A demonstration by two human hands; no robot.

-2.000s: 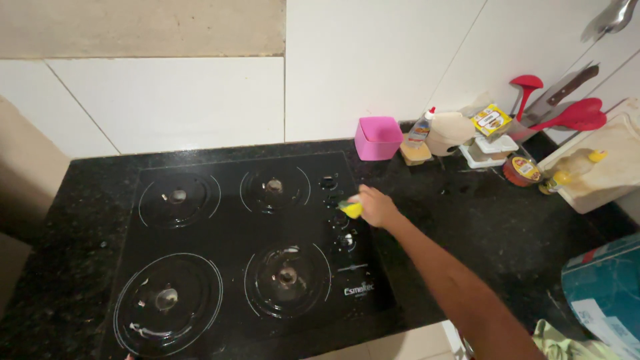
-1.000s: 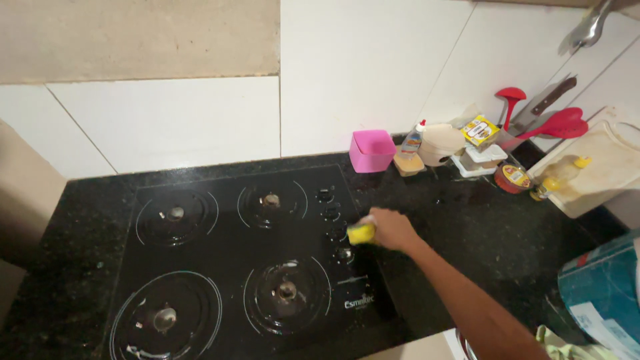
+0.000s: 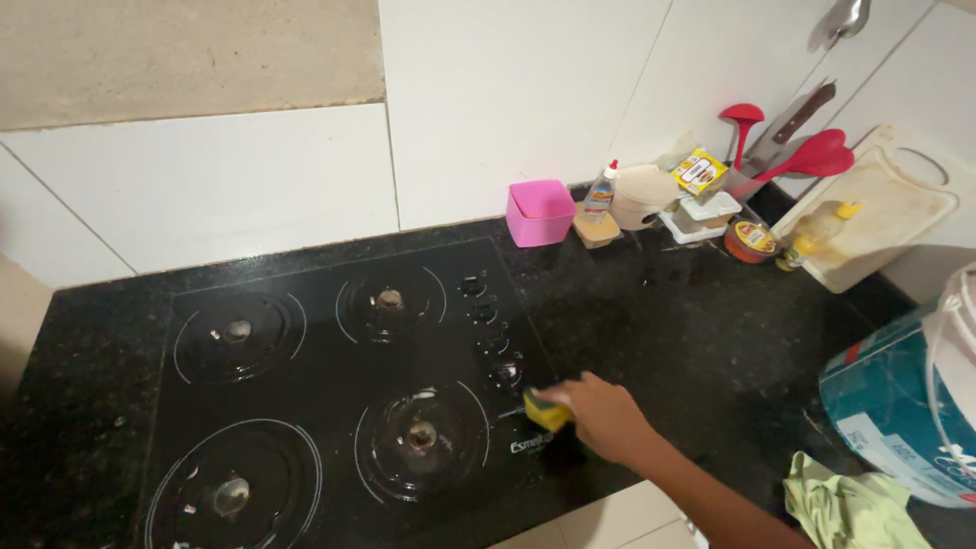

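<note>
My right hand point(image 3: 606, 415) comes in from the lower right and grips a yellow sponge point(image 3: 547, 412). The sponge lies at the right edge of a black glass cooktop point(image 3: 328, 381), just below the lowest control knob point(image 3: 506, 371) and by the printed maker's name. Wet-looking marks and small bits show around the burners, whose grates and caps are off; the front right burner point(image 3: 422, 435) is the nearest one to the sponge. My left hand is outside the view.
A pink square container point(image 3: 541, 213), a squeeze bottle point(image 3: 600, 194), small tubs and red utensils point(image 3: 820, 155) line the wall. A cutting board point(image 3: 877, 206) leans at the right. Nearer stand a teal bucket point(image 3: 877, 389) and a light green cloth point(image 3: 850, 503) on the dark stone counter point(image 3: 686, 335).
My right hand, still holding the sponge, has moved down along the cooktop's right side, from beside the knobs to the printed maker's name.
</note>
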